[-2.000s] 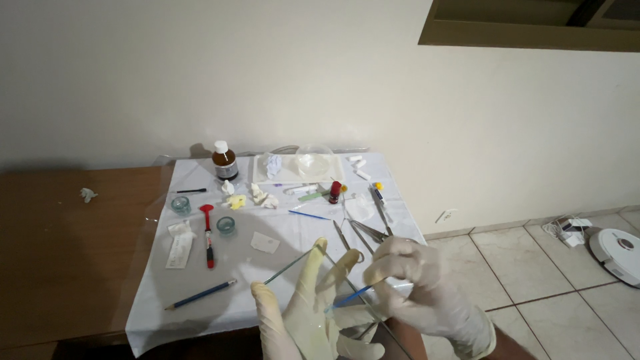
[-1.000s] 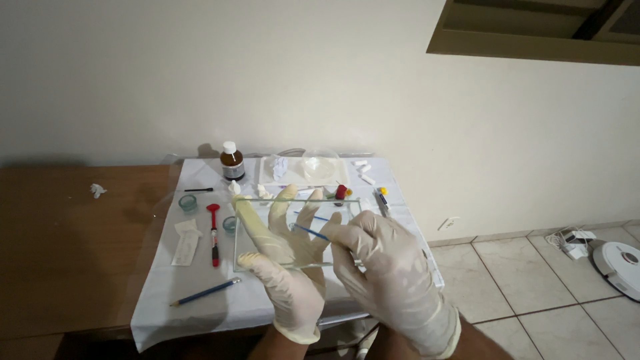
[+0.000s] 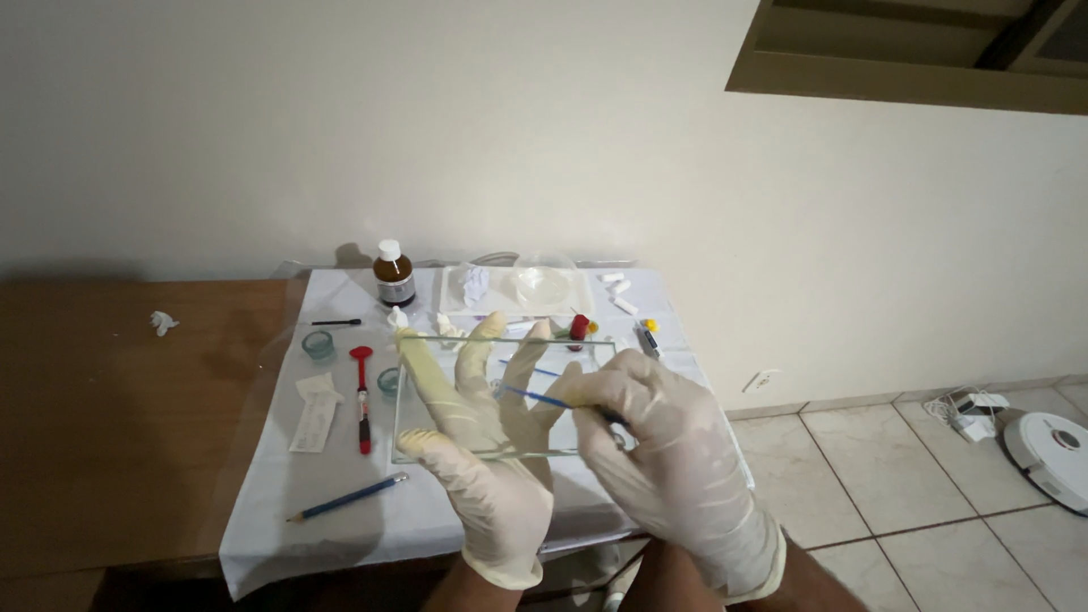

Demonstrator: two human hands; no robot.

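Observation:
My left hand (image 3: 484, 450), in a latex glove, supports a clear glass plate (image 3: 561, 438) from beneath, with the thumb at its near left corner and the fingers seen through the glass. My right hand (image 3: 667, 450), gloved too, pinches a thin blue applicator stick (image 3: 537, 396) over the plate. The stick's tip is above the middle of the glass; whether it touches cannot be told. Behind the plate lie a red object (image 3: 579, 330) and crumpled white pieces (image 3: 448, 326).
On the white cloth (image 3: 272, 510) are a brown bottle (image 3: 393, 276), a white tray (image 3: 448, 293) with a clear bowl (image 3: 542, 285), a small glass dish (image 3: 318, 344), a red-and-black tool (image 3: 363, 399), a paper-like packet (image 3: 313, 425) and a blue pencil (image 3: 348, 498). A robot vacuum (image 3: 1050, 455) sits on the floor.
The glass plate, tilted two seconds ago, now lies flatter over my left hand. My right hand has brought the blue stick over the plate.

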